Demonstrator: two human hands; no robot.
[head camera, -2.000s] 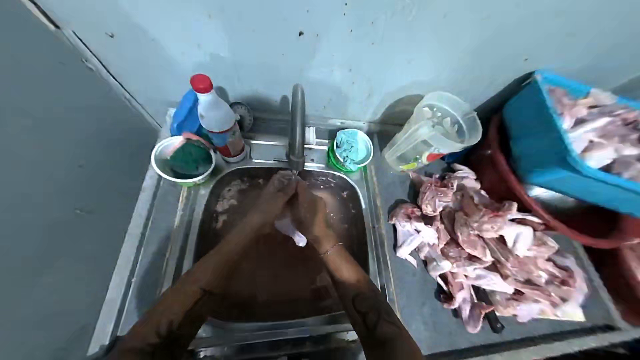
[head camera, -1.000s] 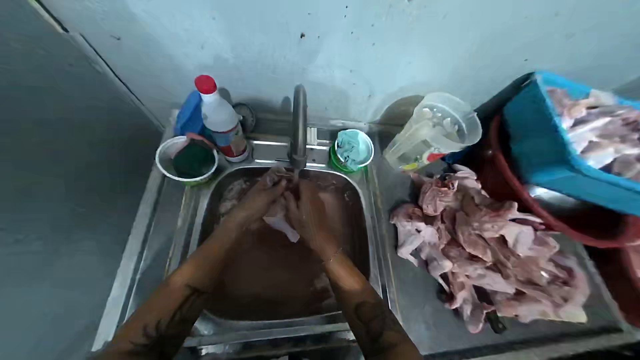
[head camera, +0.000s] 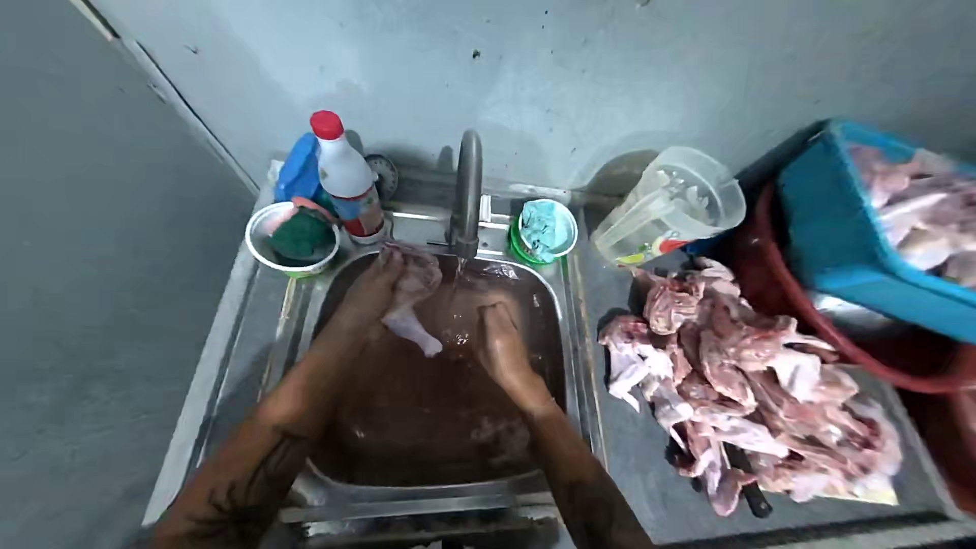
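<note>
My left hand (head camera: 379, 286) grips a raw chicken leg piece (head camera: 416, 293) over the left back part of the sink, its bony end pointing down to the right. My right hand (head camera: 499, 335) is over the cloudy brown water (head camera: 419, 427), right of the running faucet (head camera: 467, 191), its fingers curled; whether it holds anything cannot be told. A thin stream falls between the hands. To the right, a heap of raw chicken pieces (head camera: 732, 374) lies on the counter, with a black handle (head camera: 756, 501) sticking out at its front.
Behind the sink's left corner stand a tub with a green scouring pad (head camera: 300, 235) and a red-capped bottle (head camera: 349, 179). A small tub with a teal cloth (head camera: 543, 229) and a tilted plastic pitcher (head camera: 671, 206) are right of the faucet. A blue crate (head camera: 877, 229) of chicken rests over a red basin (head camera: 801, 320).
My hands were together under the faucet and are now apart. The left hand has moved left with the chicken piece; the right hand has moved right and nearer to me.
</note>
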